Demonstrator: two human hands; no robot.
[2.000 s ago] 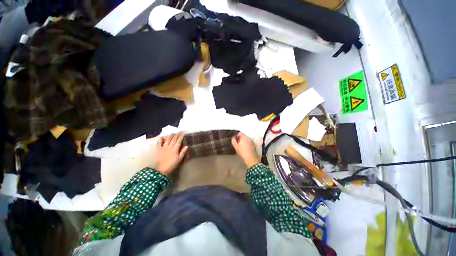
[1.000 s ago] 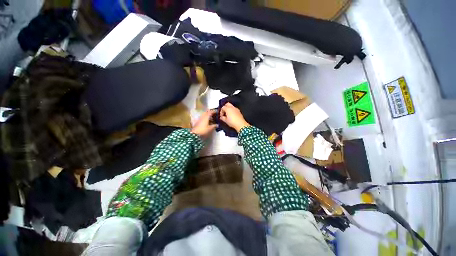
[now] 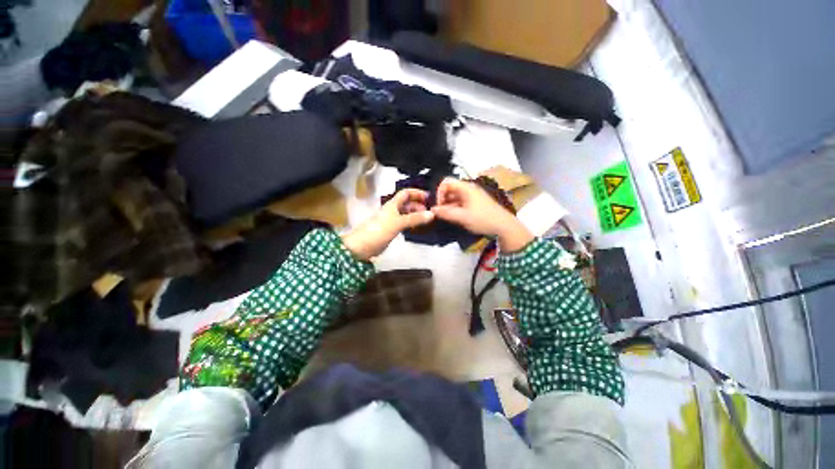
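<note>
My left hand (image 3: 389, 224) and my right hand (image 3: 471, 211) meet at the fingertips, fingers bent, over a pile of black interlining pieces (image 3: 439, 234). It is too blurred to tell whether a thin piece is pinched between the fingers. The pile is partly hidden by both hands. A brown plaid cut piece (image 3: 398, 291) lies flat on the pale table nearer to me, its left end covered by my left sleeve. The iron (image 3: 509, 332) is at the right, mostly hidden behind my right sleeve.
A dark padded board (image 3: 265, 160) stands behind the work at left. A plaid garment heap (image 3: 101, 183) lies further left, with black pieces (image 3: 105, 348) below it. A long black roll (image 3: 504, 78) is at the back. Cables (image 3: 696, 353) run off right.
Both hands have left the plaid piece and moved forward to the black pile. Since the last frame, my right hand has moved a little right. The view has shifted.
</note>
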